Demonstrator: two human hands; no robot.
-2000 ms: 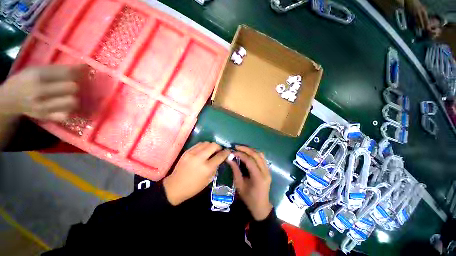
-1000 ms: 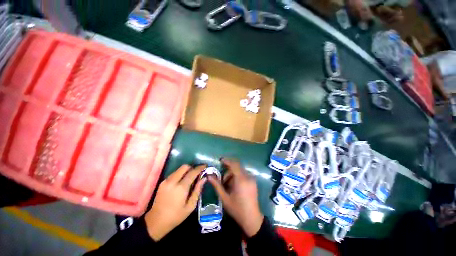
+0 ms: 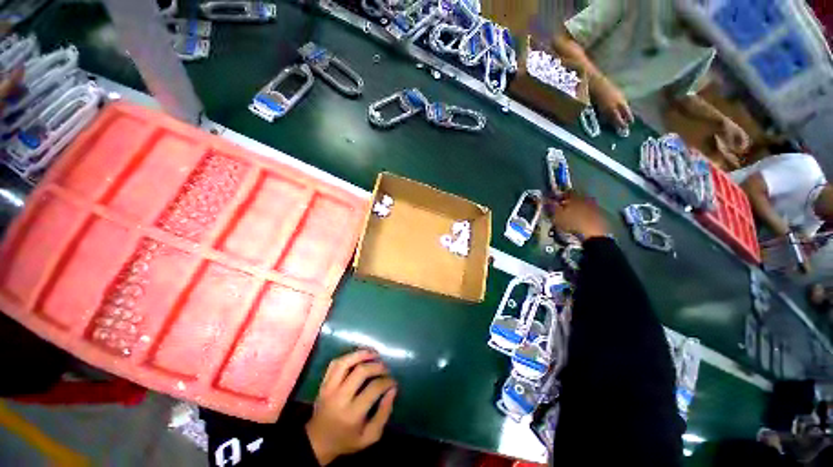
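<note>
My left hand rests on the green surface right of the pink-red tray, fingers loosely curled and slightly apart, with nothing visible in it. My right hand reaches over the green belt, fingertips among looped products with blue-and-white ends. One looped product lies just left of its fingers and another just beyond. What the fingertips touch or hold is hidden. More looped products lie heaped on the near side, partly covered by my right sleeve.
A brown cardboard box holds a few white parts. Clear tiny parts lie in two tray compartments. More looped products lie along the belt. Across it are a person's hand, a fuller box and another pink-red tray.
My hands have parted; the looped product between them is gone from there. My right hand has moved out over the belt, where a looped product now lies beside its fingers. The view has shifted.
</note>
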